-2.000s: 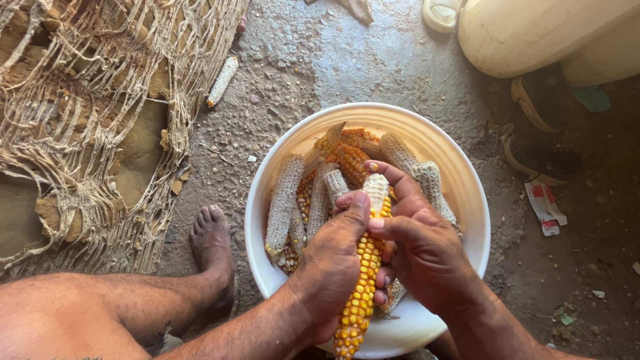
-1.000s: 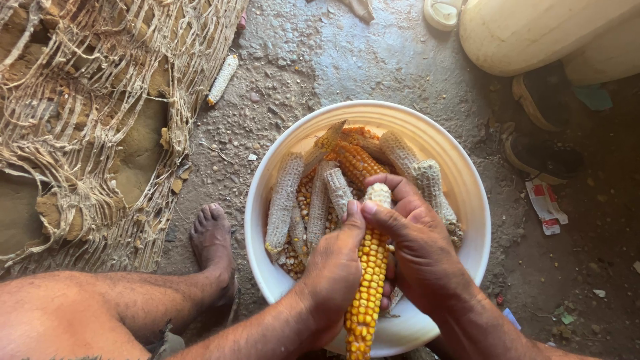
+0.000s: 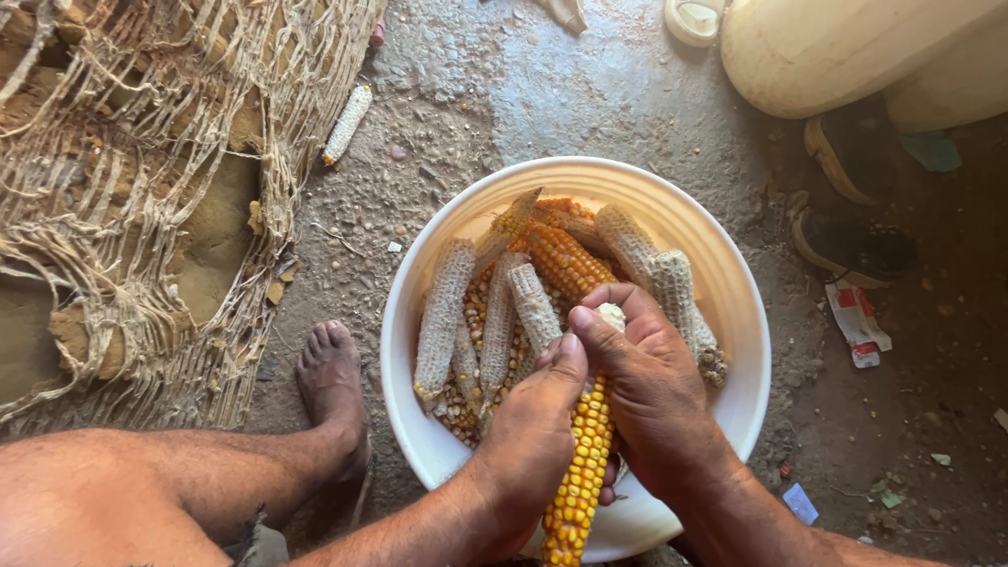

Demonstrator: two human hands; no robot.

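Note:
A dried corn cob with yellow kernels [image 3: 580,472] is held over a white plastic tub [image 3: 768,362]. My left hand [image 3: 539,429] grips its left side, thumb near the upper part. My right hand [image 3: 654,378] wraps around the cob's upper right side, its thumb beside the bare whitish tip. In the tub lie several shelled cobs [image 3: 442,319], loose kernels [image 3: 461,413] and an orange-kernelled cob [image 3: 563,256] behind the hands. Part of the held cob is hidden by the fingers.
Frayed netting [image 3: 142,197] covers the left side. A shelled cob [image 3: 347,124] lies on the rough floor beside it. My bare foot [image 3: 332,378] is left of the tub. Large cream containers [image 3: 835,55], dark footwear [image 3: 850,240] and a torn wrapper [image 3: 857,323] are at the right.
Both hands have shifted slightly along the held cob, and the right fingers now cover more of its upper part. The cob stays in my hands over the tub.

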